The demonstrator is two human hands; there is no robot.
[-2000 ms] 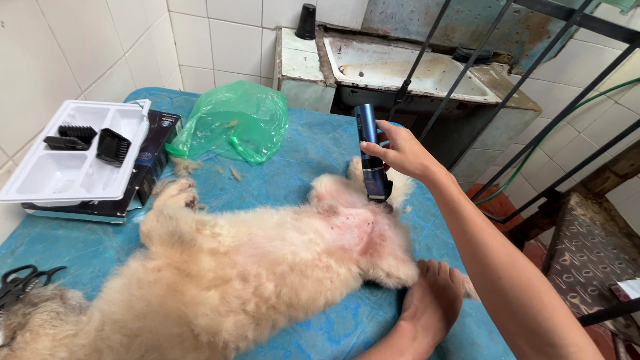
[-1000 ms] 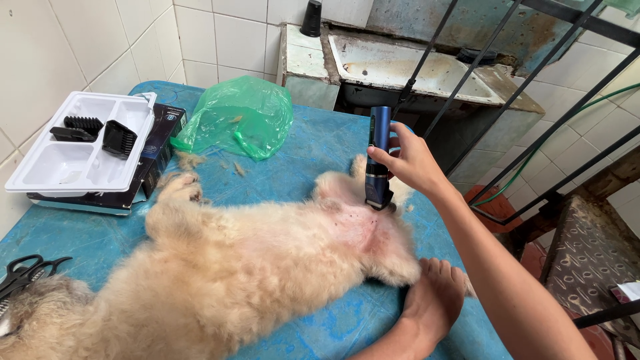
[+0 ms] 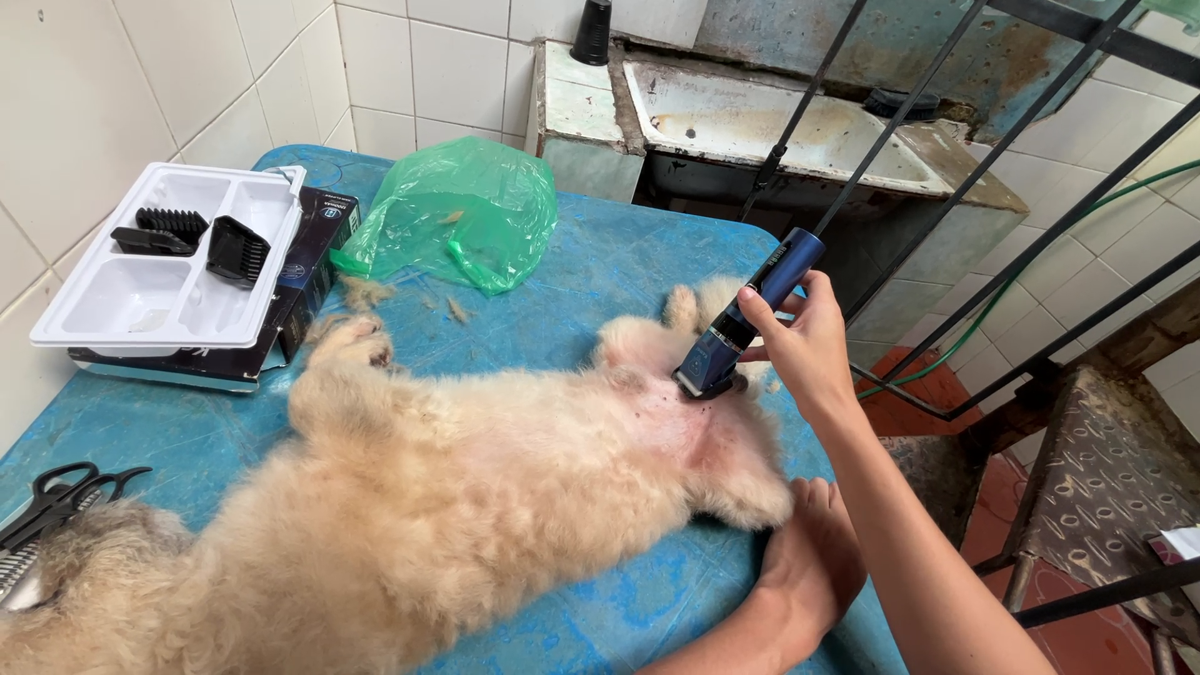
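A cream, curly-coated dog [image 3: 441,469] lies stretched out on a blue-covered table [image 3: 525,328], belly showing, head end at lower left. My right hand [image 3: 797,337] holds a blue cordless hair clipper [image 3: 745,319], its blade against the pink, thin-haired skin of the groin by the hind legs. At the table's right part, my left hand [image 3: 820,539] is at the dog's near hind leg, fingers partly hidden behind it; it seems to hold the lower leg. Black-handled scissors [image 3: 61,506] lie beside the dog's head end.
A white plastic tray [image 3: 80,309] with black comb attachments [image 3: 239,251] rests on a dark box [image 3: 314,272] at the left. Beside it lie a green plastic bag [image 3: 459,206] and hair tufts. Black metal bars [image 3: 1050,225], a stained sink [image 3: 750,112] and a patterned chair [image 3: 1116,487] stand beyond.
The clipper has gone from roughly upright to leaning, its top to the right, and its blade has shifted left onto the groin skin. My left hand has stayed by the hind leg.
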